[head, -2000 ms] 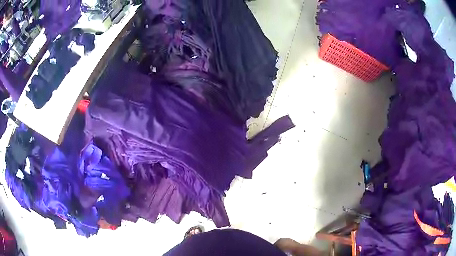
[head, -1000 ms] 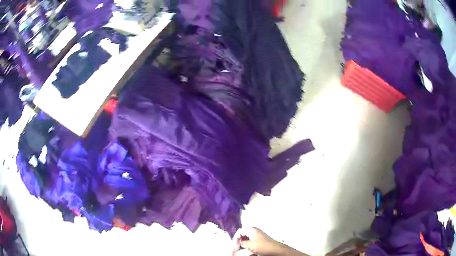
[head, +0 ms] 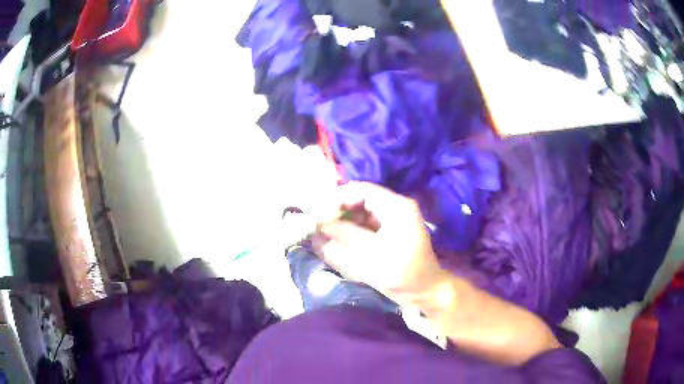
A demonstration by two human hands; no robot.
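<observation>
My right hand (head: 382, 236) reaches in from the lower right, in front of my body. Its fingers are curled around a small thing (head: 349, 215) with a bit of green. Blur and glare hide the thing's shape. My left hand is not in view. A heap of bright blue-violet cloth (head: 382, 127) lies on the floor just beyond my right hand. Crumpled purple cloth (head: 536, 217) lies to the right of it.
A white-topped table (head: 547, 109) with dark pieces stands upper right. A red crate (head: 112, 26) is upper left, above a long brown wooden bench or board (head: 67, 187). Dark purple cloth (head: 172, 322) lies lower left. A red edge (head: 641, 345) shows lower right.
The view has swung round to the left, so the blue heap is now central and the table at upper right. My right hand has risen from the bottom edge into the middle.
</observation>
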